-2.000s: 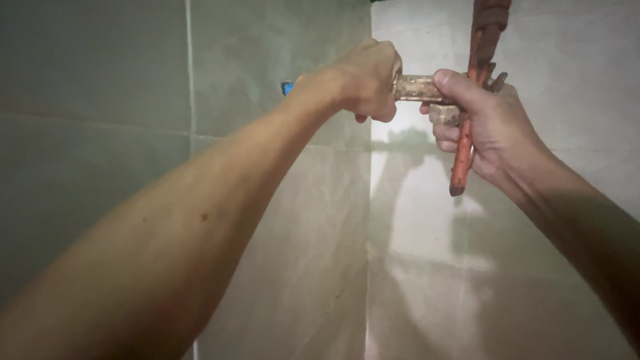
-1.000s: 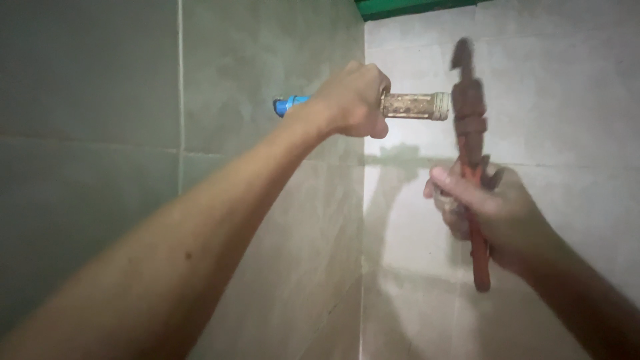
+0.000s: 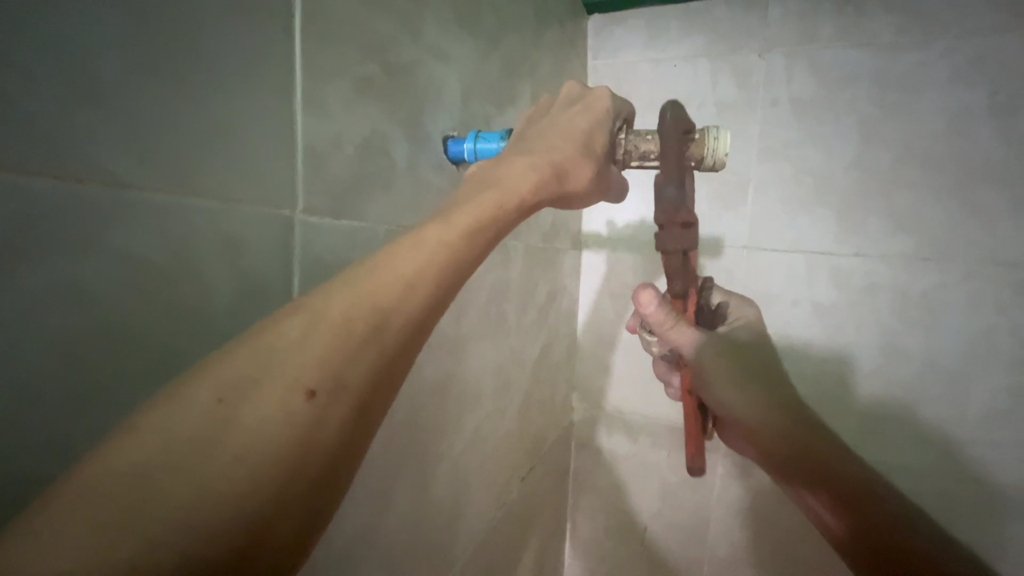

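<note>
A corroded metal pipe fitting (image 3: 640, 149) with a pale threaded end (image 3: 714, 149) juts sideways from a blue plastic pipe (image 3: 480, 147) that comes out of the left tiled wall. My left hand (image 3: 564, 148) is wrapped around the fitting near the blue pipe. In my right hand (image 3: 712, 352) is the red handle of a rusty pipe wrench (image 3: 677, 216), held upright with its head over the fitting, left of the threaded end. Whether the jaws grip the fitting cannot be told. A small pale ring-shaped part (image 3: 652, 342) sits at my right fingers.
Two tiled walls meet in a corner behind the fitting, the left wall (image 3: 384, 96) close to the blue pipe and the right wall (image 3: 864, 160) behind the wrench. A green edge (image 3: 640, 5) runs along the top.
My right hand has moved from the fitting's free end down below it, and the wrench head has come over the fitting from its right. My left hand has stayed on the fitting.
</note>
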